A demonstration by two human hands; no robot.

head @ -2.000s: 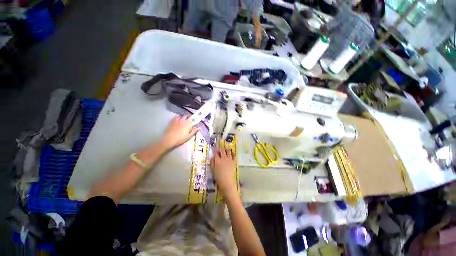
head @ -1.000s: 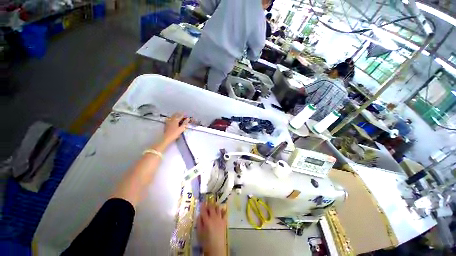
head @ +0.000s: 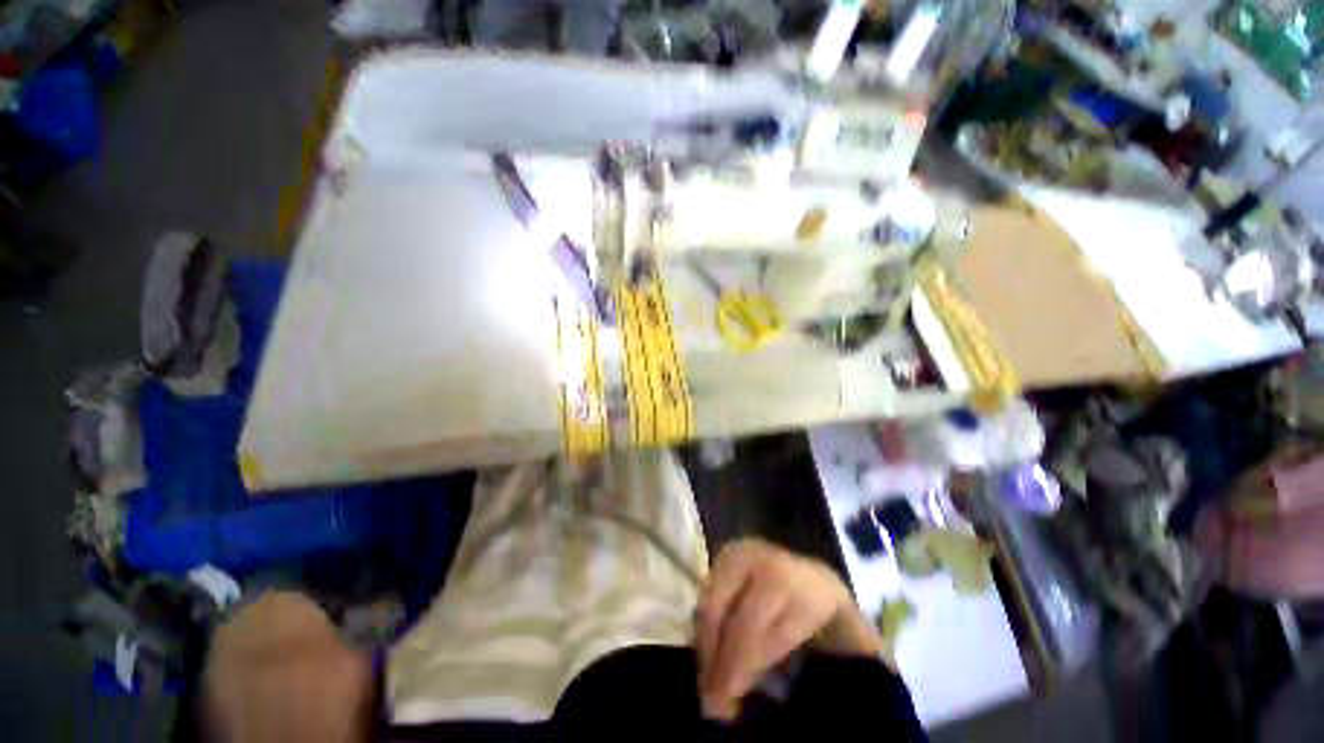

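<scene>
The picture is blurred. My left hand (head: 291,671) is a smeared shape at the lower left, away from the table; its fingers cannot be made out. My right hand (head: 767,617) is below the table's front edge, over my lap, with fingers curled down; whether it holds anything is unclear. A narrow purplish-grey strip (head: 569,261) lies on the white table (head: 392,319), running from left of the needle area up towards the trough. The white sewing machine (head: 741,212) stands right of it. Neither hand touches strip or machine.
Yellow-handled scissors (head: 748,319) lie on the machine bed beside yellow tape (head: 654,363). A blue crate (head: 196,465) with grey bundles (head: 185,305) is on the floor at left. A white trough (head: 479,109) runs behind the table. A small side surface (head: 951,639) holds loose items.
Both hands have left the tabletop and come back towards my body. The dark grey bands seen behind the needle two seconds ago are gone from the tabletop. The view has tilted down.
</scene>
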